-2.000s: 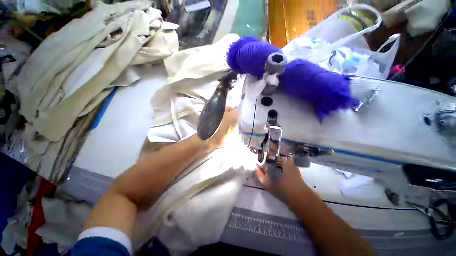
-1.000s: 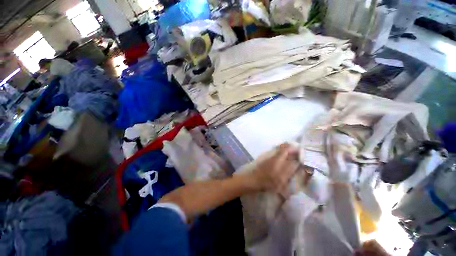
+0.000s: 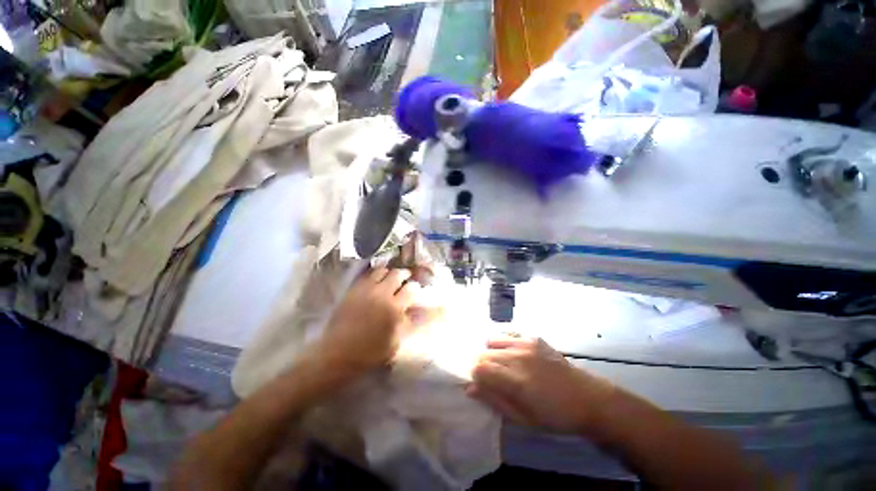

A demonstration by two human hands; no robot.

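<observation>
The cream garment piece point(image 3: 437, 422) lies bunched on the table in front of the machine and hangs over its front edge. My left hand point(image 3: 375, 312) rests on the cloth left of the needle area, with its fingers curled on it. My right hand point(image 3: 528, 379) holds the cloth's right edge, just in front of the presser foot point(image 3: 468, 273). Bright lamp light washes out the cloth between my hands. The white sewing machine point(image 3: 672, 201) has its needle end beyond my hands. A dark grey teardrop-shaped attachment point(image 3: 378, 216) stands left of the head.
Layered cream panels point(image 3: 182, 163) are heaped at left. A purple fuzzy roll point(image 3: 509, 134) lies on the machine head, with a white plastic bag point(image 3: 624, 81) behind. Dark scissor handles point(image 3: 860, 369) are at the right edge. Red-edged blue material shows at lower left.
The view has swung back right from the left side to the machine. My left hand has moved from the cloth at left to near the needle. My right hand is now clearly visible on the cloth edge.
</observation>
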